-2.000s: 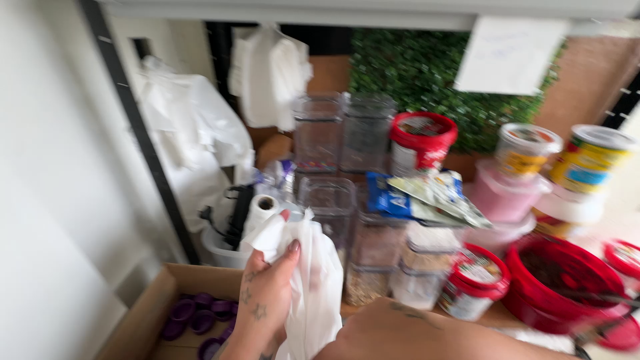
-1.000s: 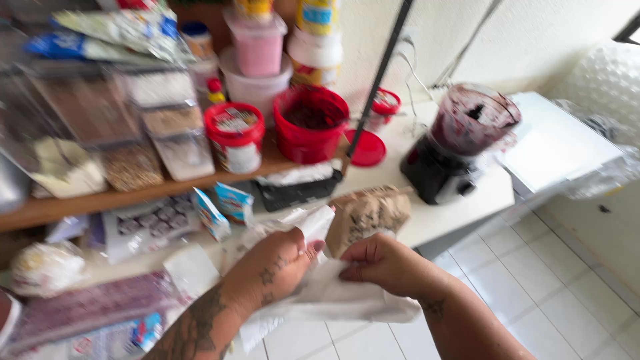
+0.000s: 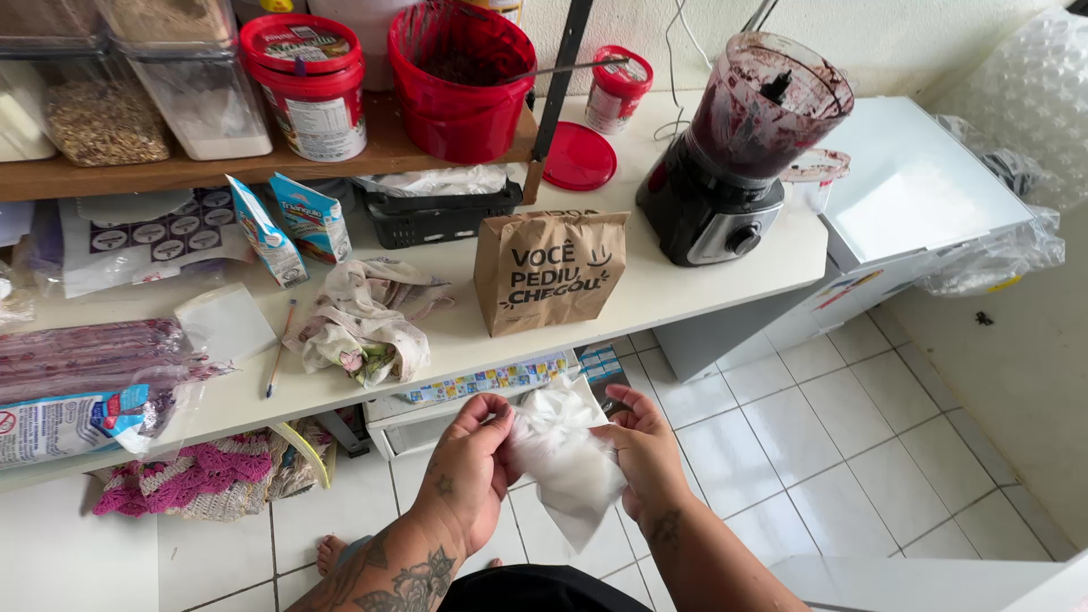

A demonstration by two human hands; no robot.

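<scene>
A thin white plastic bag (image 3: 568, 459) hangs bunched between my two hands, in front of the counter's edge. My left hand (image 3: 478, 463) pinches its left side between thumb and fingers. At its right side, my right hand (image 3: 642, 450) grips the plastic, with the index finger raised. Beyond them, a folded-top brown paper bag (image 3: 552, 276) with printed writing stands upright on the white counter (image 3: 450, 348). A crumpled cloth (image 3: 370, 319) lies to the left of the paper bag.
A food processor (image 3: 744, 161) with a smeared bowl stands at the back right, near a red lid (image 3: 580, 157). Tubs and clear containers line the wooden shelf (image 3: 374, 140). Packs of purple sticks (image 3: 93, 357) lie at left. A drawer unit (image 3: 425, 425) sits below the counter.
The view has swung right from the shelving to the counter. My right hand has moved alongside my left on the white bag, which is now bunched and hanging lower rather than spread out sideways.
</scene>
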